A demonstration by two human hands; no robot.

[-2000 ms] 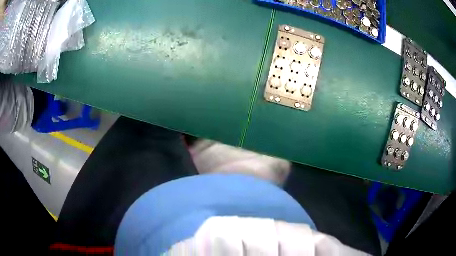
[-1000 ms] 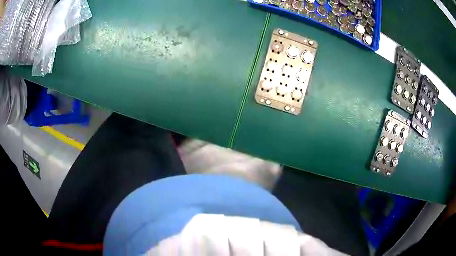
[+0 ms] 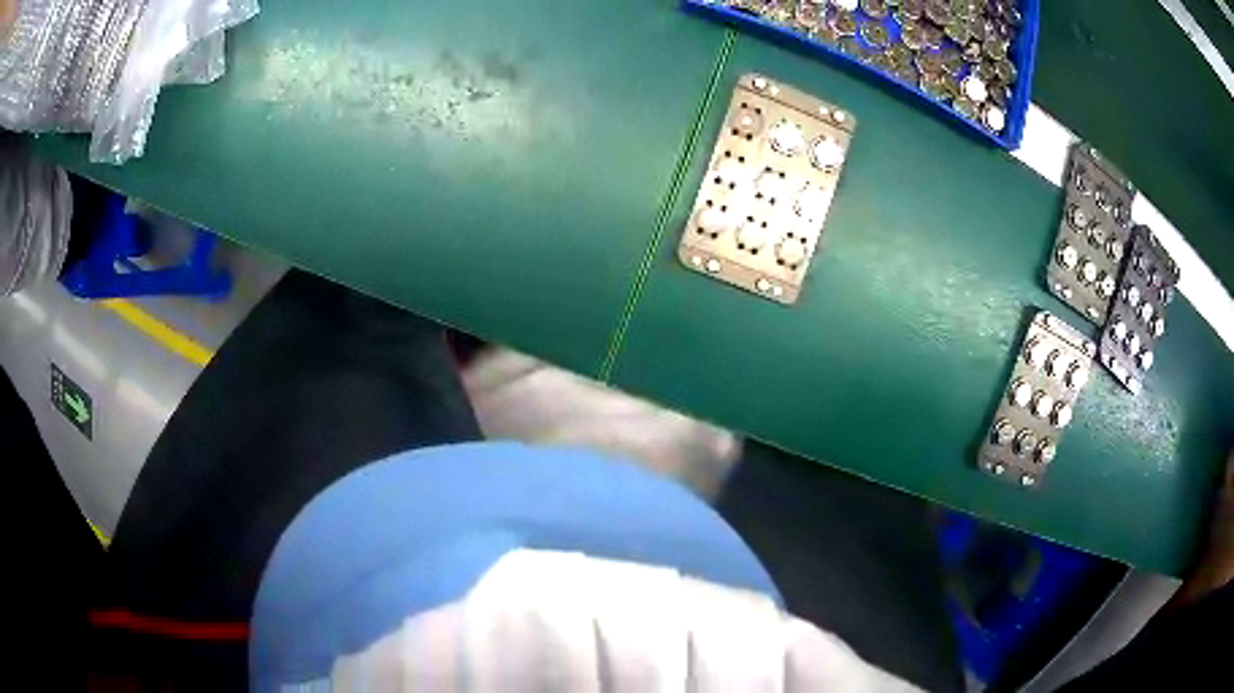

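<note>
A fixture plate (image 3: 769,187) lies flat on the green bench. Two shiny round metal parts sit in its upper row; other pockets show small holes and glare, so their filling is unclear. The blue parts tray (image 3: 1008,119) behind it holds many loose silver parts. I make out neither of my hands. A blurred pale pinkish shape lies below the bench edge, between dark-clothed legs; I cannot tell what it is.
Three loaded fixture plates (image 3: 1037,399) lie at the right, two overlapping or touching. Clear plastic bags (image 3: 102,68) are stacked at the left. A light-blue and white cap (image 3: 514,528) covers the bottom. A skin-coloured shape, perhaps someone's hand, shows at the right edge.
The view has shifted slightly. The plates stay in their places on the bench. The skin-coloured shape at the right edge shows more clearly now.
</note>
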